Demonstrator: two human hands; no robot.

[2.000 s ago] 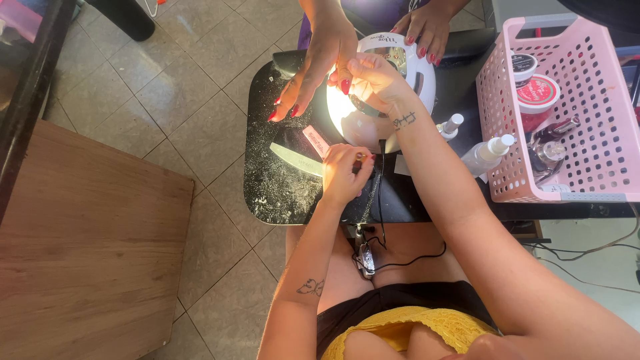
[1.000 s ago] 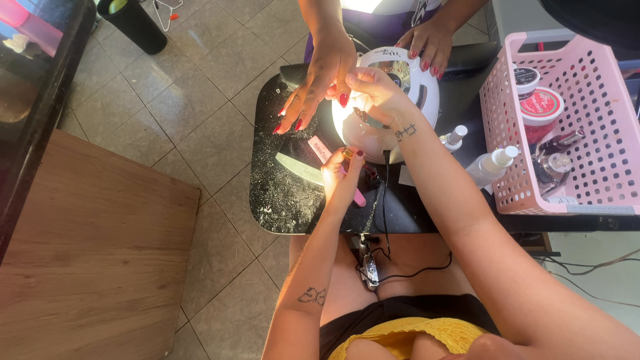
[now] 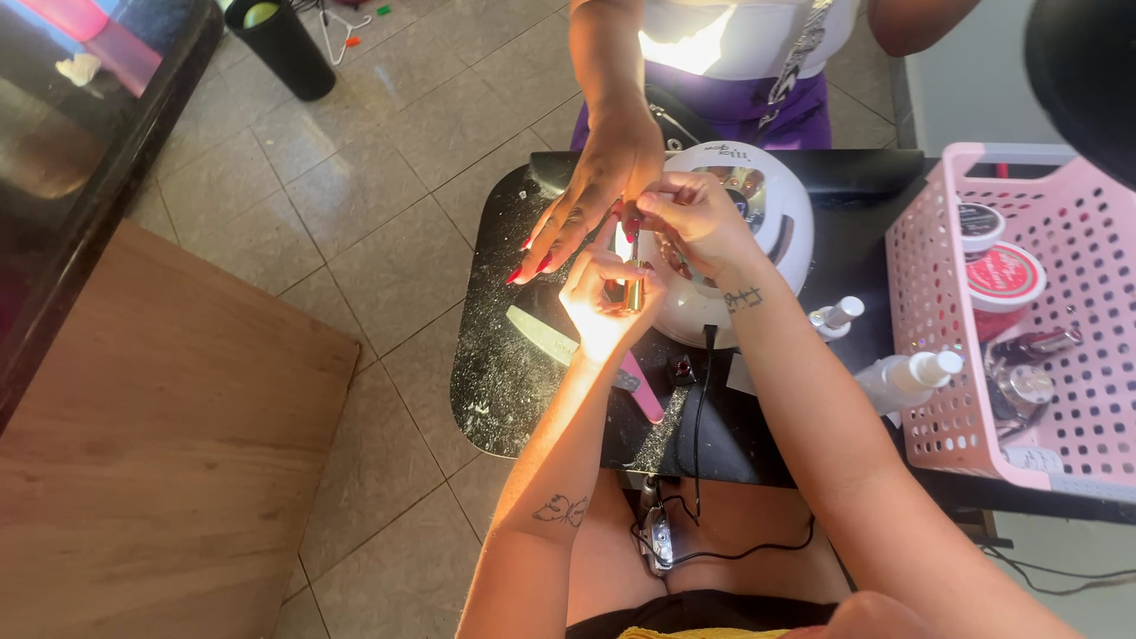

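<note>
My left hand (image 3: 608, 297) holds a nail polish brush by its gold cap (image 3: 635, 288), the bristle end at a red nail of another person's hand (image 3: 612, 169). My right hand (image 3: 697, 217) grips a finger of that hand between thumb and fingers. The other person's remaining fingers spread over the black table (image 3: 497, 382), their nails red. Behind my right hand stands a white nail lamp (image 3: 785, 204). A pale green nail file (image 3: 537, 335) and a pink-handled tool (image 3: 643, 390) lie partly beneath my left wrist. A small dark open bottle (image 3: 681, 368) stands near the lamp's cable.
A pink perforated basket (image 3: 919, 328) with jars and bottles is at the right, beside a white spray bottle (image 3: 910, 377) and a smaller white-capped bottle (image 3: 834, 315). A black cable (image 3: 701, 426) hangs over the table edge. Whitish dust covers the table's left part.
My left hand has come up to the held finger with the gold-capped brush. The other person's second hand has left the lamp. The pink-handled tool, hidden two seconds ago, shows on the table.
</note>
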